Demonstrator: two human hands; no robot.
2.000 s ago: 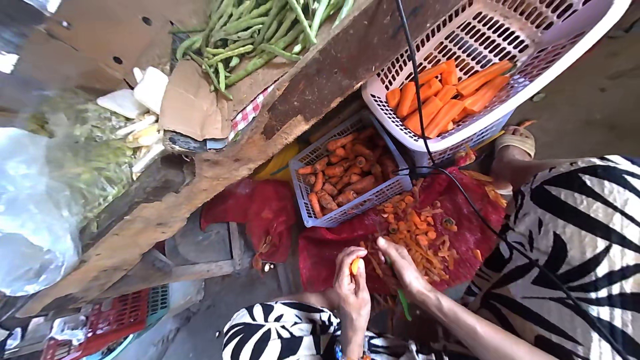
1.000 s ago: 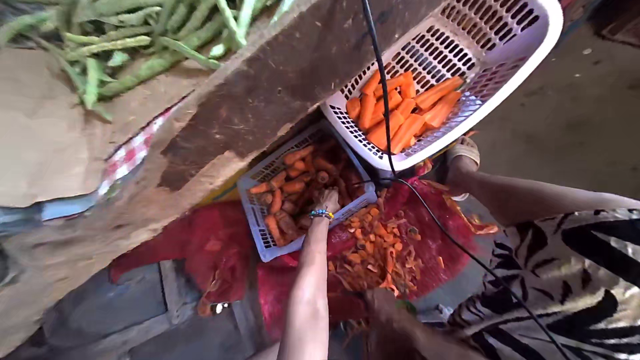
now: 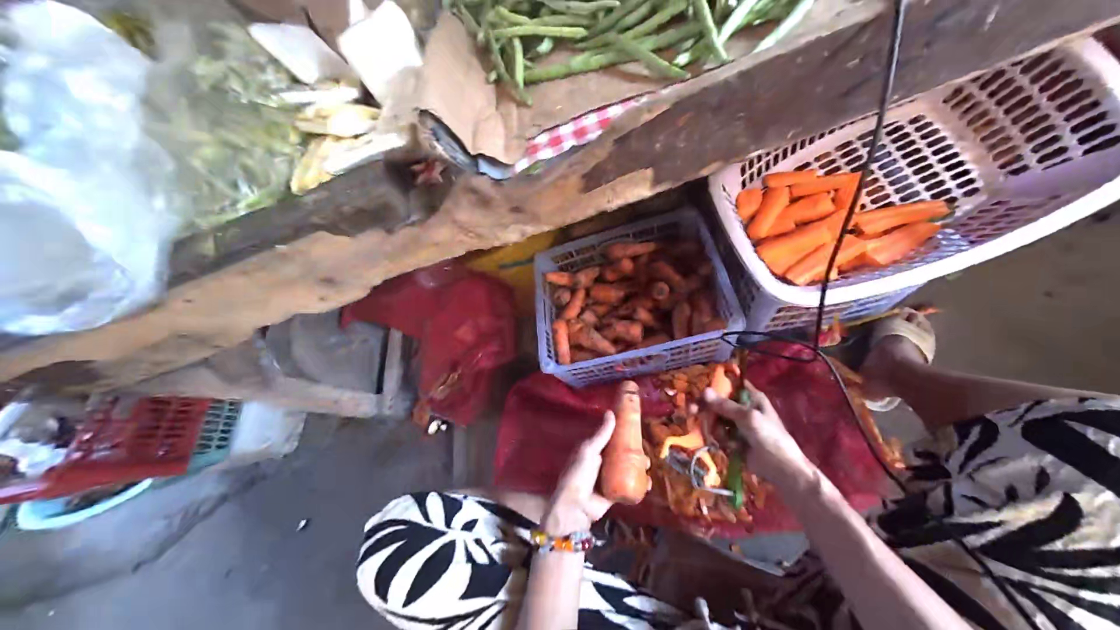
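Note:
My left hand (image 3: 579,481) holds a whole carrot (image 3: 626,451) with its thick end toward me, below the smaller basket. My right hand (image 3: 763,430) is over the pile of carrot peelings (image 3: 678,507), fingers bent; a dark and green thing shows at its fingers, but whether it is gripped is unclear. Just below lie a thin pale metal loop (image 3: 700,468) and a green strip (image 3: 735,479). The lilac plastic basket (image 3: 643,354) holds several rough, dull carrots (image 3: 621,306). Brighter, smooth carrots (image 3: 809,227) lie in the larger pale pink basket (image 3: 954,166).
A rough wooden table edge (image 3: 472,214) crosses above, with green beans (image 3: 604,35) and a clear plastic bag (image 3: 79,175) on top. A black cable (image 3: 853,201) hangs before the large basket. Red sacking (image 3: 542,437) lies under the peelings; a red crate (image 3: 162,437) stands at left.
My left hand was in the smaller basket one second ago; now it is out in front of it, holding a carrot. My right hand has moved up over the peelings.

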